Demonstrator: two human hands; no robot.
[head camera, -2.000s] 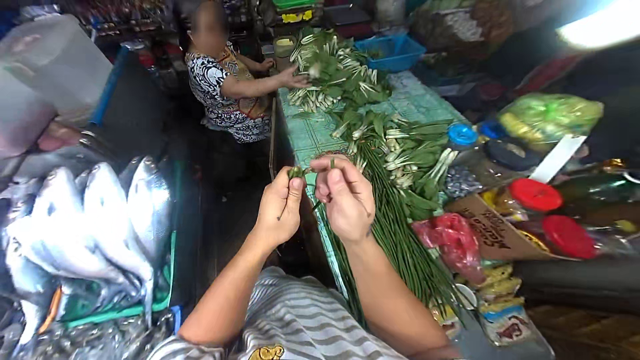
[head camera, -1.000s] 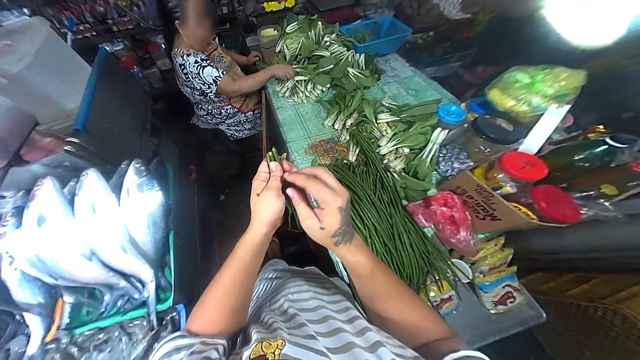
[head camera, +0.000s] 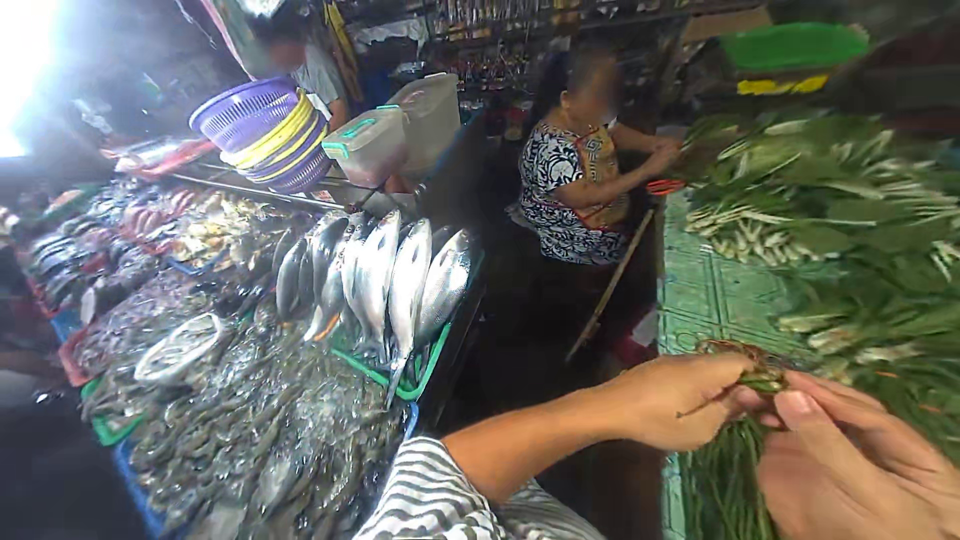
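Note:
My left hand (head camera: 686, 397) is closed around the end of a green bundle of long beans (head camera: 761, 379), above the edge of the table with a green patterned cover (head camera: 694, 292). Touching the same bundle with thumb and fingers is my right hand (head camera: 847, 442), partly cut off by the frame's edge. A thin brown strand pokes out by the left hand, and a tangle of reddish-brown strands (head camera: 731, 349) lies just behind it. Below the hands, more long green beans (head camera: 727, 480) lie on the table. Leafy greens with white stems (head camera: 817, 187) are heaped beyond.
Silvery fish (head camera: 409, 281) stand in a green-rimmed tray to the left, beside shrimp (head camera: 285, 427) spread in front. Purple and yellow baskets (head camera: 262, 139) and plastic containers (head camera: 367, 142) stand behind. A person in a patterned top (head camera: 577, 165) works at the table's far end. A stick (head camera: 615, 285) leans by the table.
The view has swung strongly left, showing more of the fish stall. Both hands remain together at the bundle's end. The other person's hands now meet near the greens.

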